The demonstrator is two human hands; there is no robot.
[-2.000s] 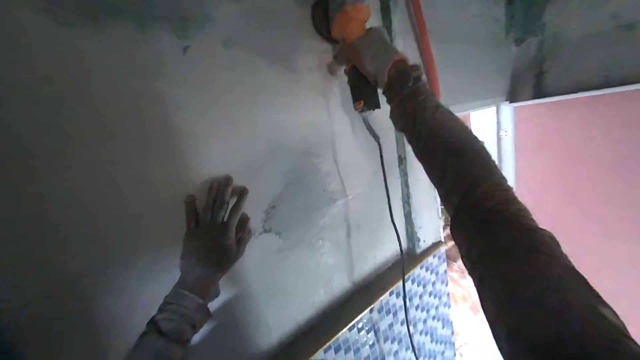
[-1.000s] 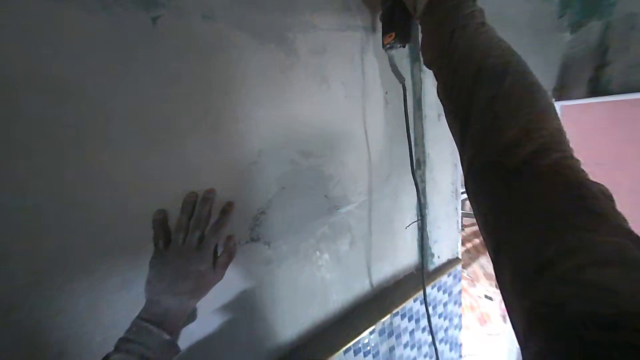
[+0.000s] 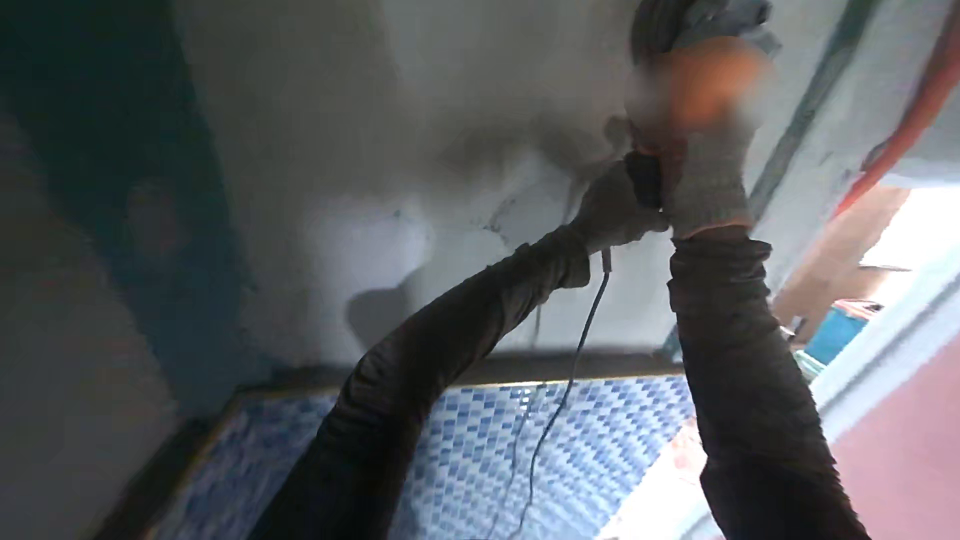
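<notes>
An orange and black corded power tool (image 3: 709,82), likely an angle grinder, is held up at the grey plastered wall (image 3: 337,150), near the top right of the view. My left hand (image 3: 616,206) grips its black rear handle from the left. My right hand (image 3: 705,176), in a pale knitted glove, is closed around the tool's body, just right of my left hand. The tool's head is blurred, and whether its disc touches the wall cannot be told. A black power cord (image 3: 574,375) hangs from the handle, down past the tiles.
Blue and white mosaic tiles (image 3: 480,427) cover the lower wall under a ledge (image 3: 585,365). An orange-red pipe (image 3: 907,142) runs down the right side, beside a vertical green-grey strip (image 3: 814,97). At the right are a bright opening, a blue container (image 3: 836,334) and a pink surface (image 3: 907,450).
My left hand has left the wall, where it lay flat with its fingers spread, and has taken hold of the tool's handle beside my right hand. The view has shifted considerably.
</notes>
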